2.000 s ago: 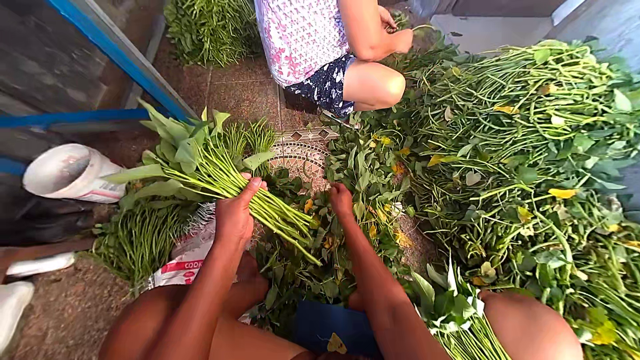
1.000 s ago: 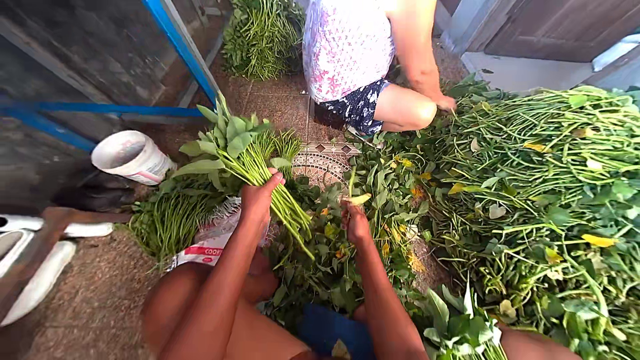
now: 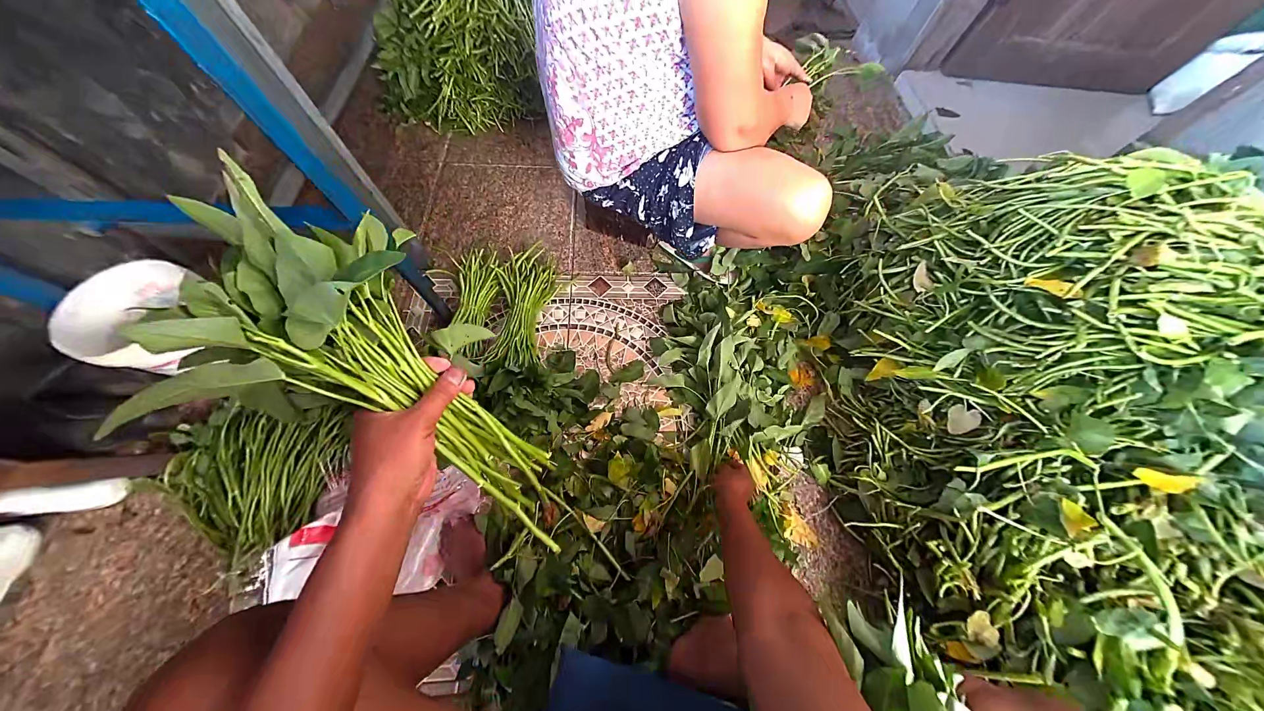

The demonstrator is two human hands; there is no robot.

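My left hand [image 3: 410, 425] is closed round a thick bunch of leafy green stems [image 3: 395, 360], its leaves pointing up and left, its cut ends down and right. Lower down, among loose leaves, is my right hand [image 3: 733, 484]; leafy greens lie right at its fingers, and whether it grips any cannot be told. Green and yellowed leaves [image 3: 632, 494] cover the floor between my legs. At the right rises a big heap of long-stemmed greens [image 3: 1037, 375]. Two small stem bundles [image 3: 504, 301] lie beyond my left hand, and a larger bundle [image 3: 257, 474] lies left of my forearm.
Another person [image 3: 642, 109] crouches ahead, holding some greens [image 3: 820, 69]. A pile of greens [image 3: 454, 64] lies on the tiles at the top. At the left are a white bucket [image 3: 109, 306] and a blue metal frame [image 3: 267, 109]. A printed plastic sack [image 3: 286, 558] is beside my leg.
My right hand has gone down to the leaves; a pale green piece at its fingers one second ago no longer shows there. The other person's hands have lifted from the heap's edge.
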